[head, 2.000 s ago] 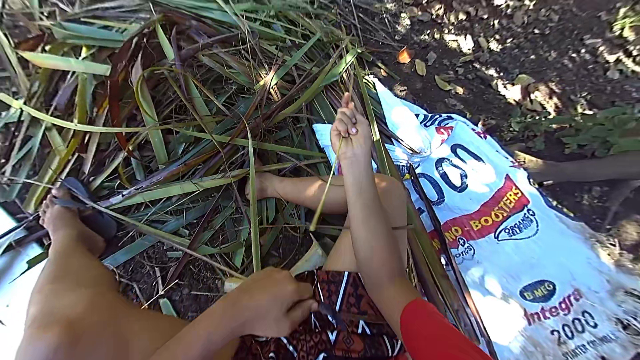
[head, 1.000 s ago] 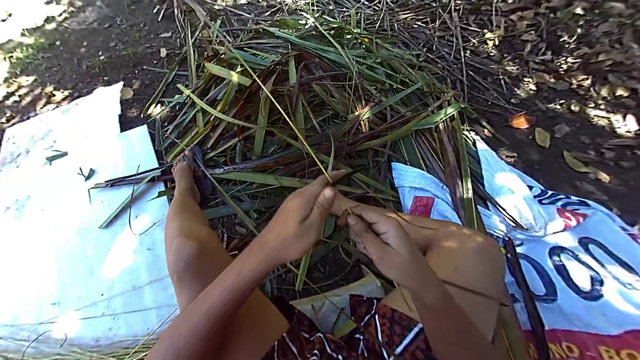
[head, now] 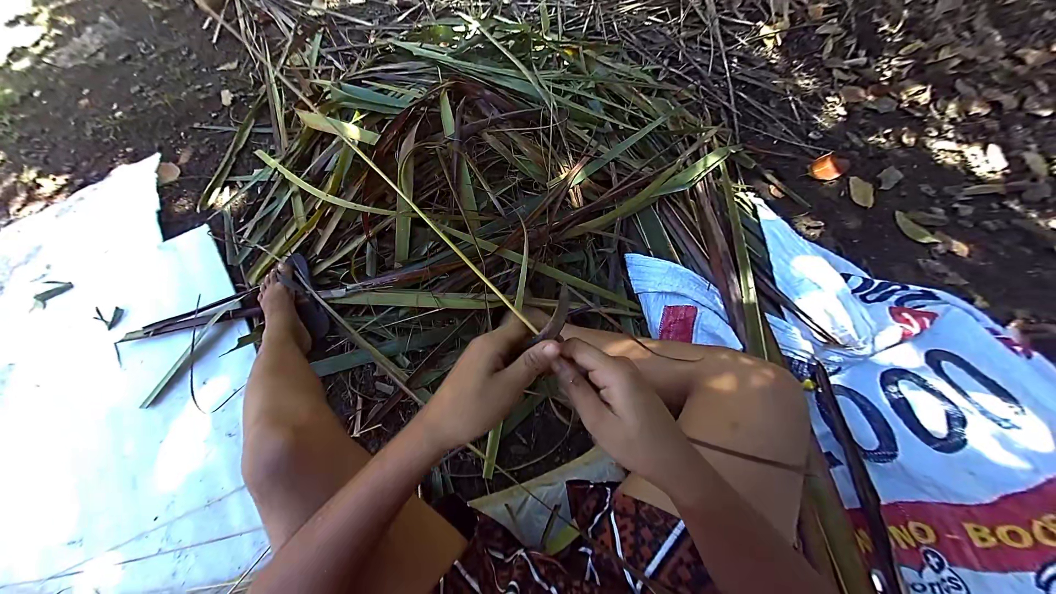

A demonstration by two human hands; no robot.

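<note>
My left hand [head: 487, 384] and my right hand [head: 615, 400] meet above the gap between my legs. A small, dark, curved blade [head: 561, 312] sticks up from the fingers of my left hand; its handle is hidden. The fingers of my right hand pinch the near end of a long, thin leaf midrib [head: 425, 216], close against my left thumb. From there the pale yellow-green strip runs away to the upper left, over a heap of long green and brown leaf strips [head: 470, 177]. The exact contact between blade and midrib is hidden by the fingers.
A white sheet [head: 91, 396] with leaf scraps lies at the left, beside my sandalled foot [head: 285, 309]. A printed woven plastic sack [head: 982, 466] lies at the right, with long leaf strips [head: 747, 280] along its edge. Dry leaves [head: 862, 191] litter the soil beyond.
My right hand was raised with the strip two seconds ago, apart from my left; both hands are now together at its end. The view has swung left.
</note>
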